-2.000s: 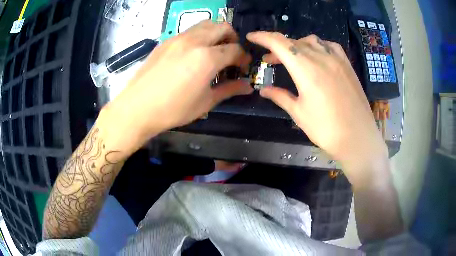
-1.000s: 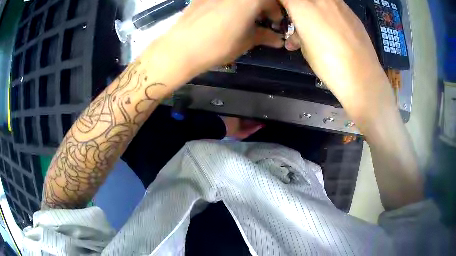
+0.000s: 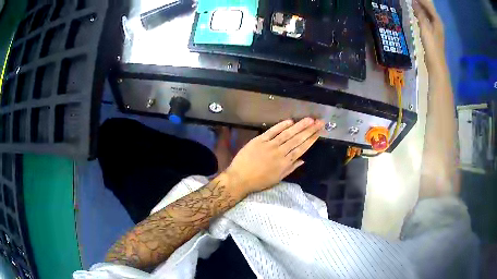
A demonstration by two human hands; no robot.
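Observation:
An open smartwatch unit [image 3: 288,25] lies in the black fixture plate [image 3: 332,57] on the machine bed. My left hand [image 3: 275,154] is at the silver control panel [image 3: 245,115], with its fingers extended over the panel's lower edge, left of two small round buttons; it holds nothing that I can see. My right hand [image 3: 426,19] is raised at the top right edge, beyond the teach pendant [image 3: 390,34]. It is blurred and partly cut off, so its fingers cannot be made out.
A green hinged plate [image 3: 204,34] lies left of the watch. A dark syringe [image 3: 163,13] is at the upper left. A black grid tray [image 3: 54,82] stands at the far left. A red-orange emergency stop [image 3: 377,139] and a blue-tipped knob [image 3: 177,109] are on the panel.
Both hands have left the watch, which now lies in the fixture. My left hand has come down to the panel, and my right has moved to the far right. The green plate and watch are uncovered.

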